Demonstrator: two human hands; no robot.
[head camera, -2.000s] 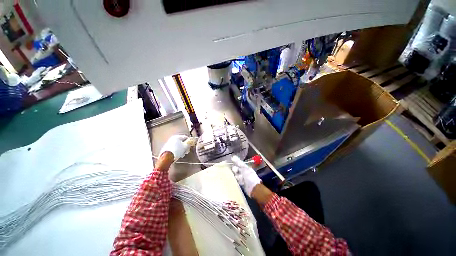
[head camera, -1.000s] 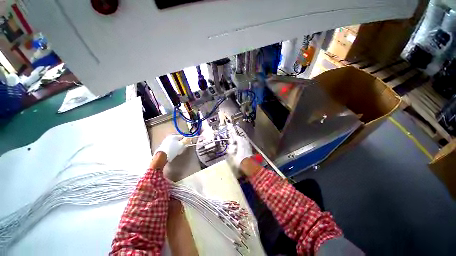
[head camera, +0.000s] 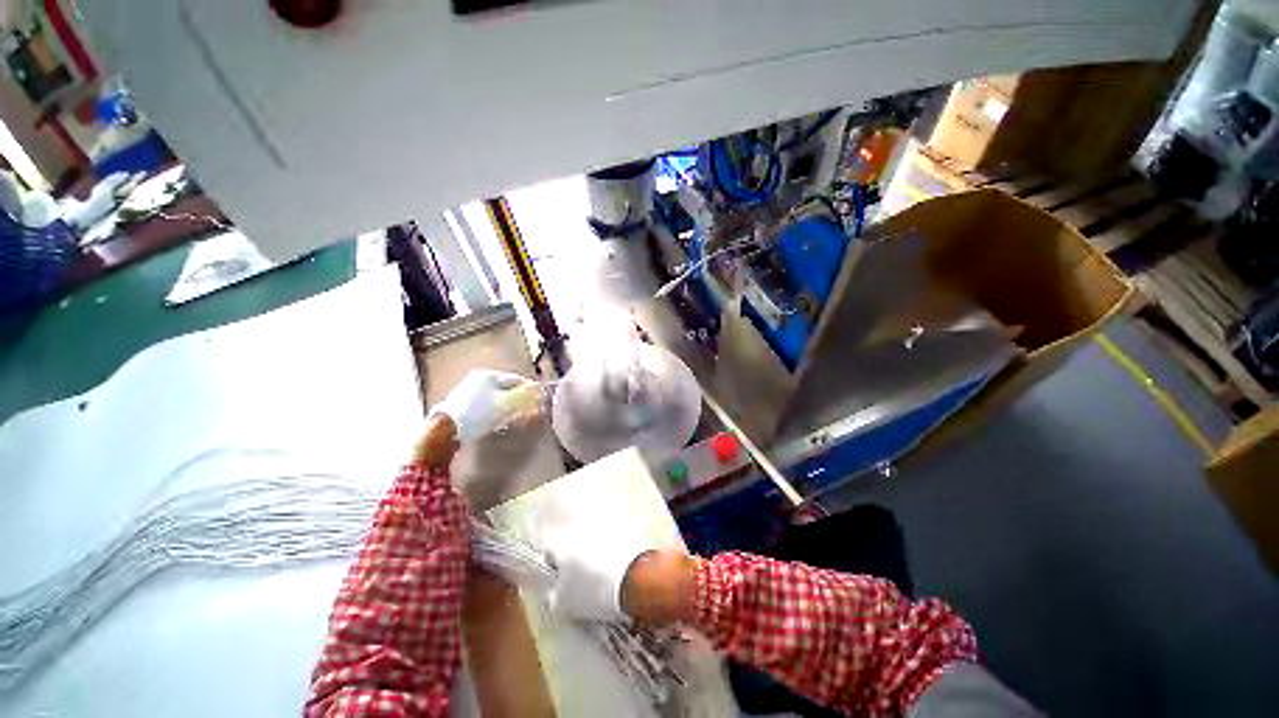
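White cables (head camera: 253, 522) run in a flat bundle from the left, under my left forearm, onto a cream board (head camera: 617, 494). Their ends (head camera: 648, 659) lie at the board's near part, partly covered. My right hand (head camera: 586, 564), in a white glove, lies over the cables on the board; its fingers are blurred, so a grip cannot be told. My left hand (head camera: 488, 407), also gloved, is just left of the round disc with its fingertips close together; whether it holds a cable cannot be told. The round disc (head camera: 627, 407) is blurred, its fixtures smeared.
Green and red buttons (head camera: 724, 446) sit on the front edge right of the board. A pale rod (head camera: 750, 449) slants beside the disc. A sloping metal sheet (head camera: 898, 330) and open carton (head camera: 1045, 274) stand right. A white cabinet (head camera: 673, 84) overhangs the top.
My right hand has moved from the disc's fixtures back to the cables on the board. My left hand stays left of the disc. The disc has become blurred, and the work heads above have shifted.
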